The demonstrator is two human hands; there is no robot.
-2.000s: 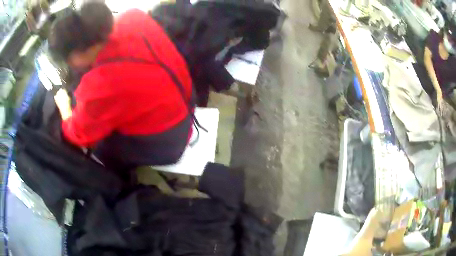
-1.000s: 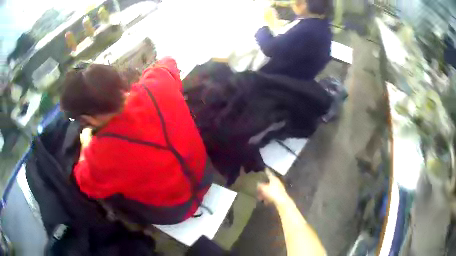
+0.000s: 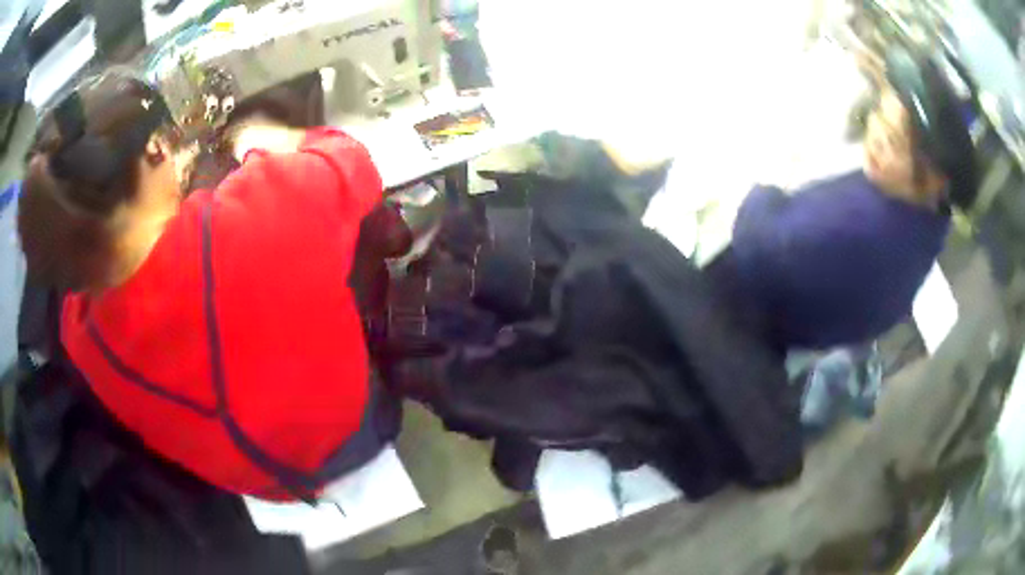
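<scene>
A large pile of dark garments (image 3: 629,337) lies in front of me, between the person in red and the person in navy. Pale stitch lines show on its left part. It hangs over a white bench top (image 3: 573,508). More dark cloth (image 3: 124,494) lies at the lower left, beside and behind the person in red. Neither my left hand nor my right hand is in the picture.
A person in red (image 3: 259,326) sits on a white bench (image 3: 365,500) at a sewing machine marked TYPICAL (image 3: 371,51). A person in navy (image 3: 843,264) sits at the right. Grey floor (image 3: 719,534) runs along the lower right. Strong glare whitens the top centre.
The view has swung toward the machines, so the garment pile is now central and larger. A bare forearm and hand that reached from the bottom edge a second ago is out of view.
</scene>
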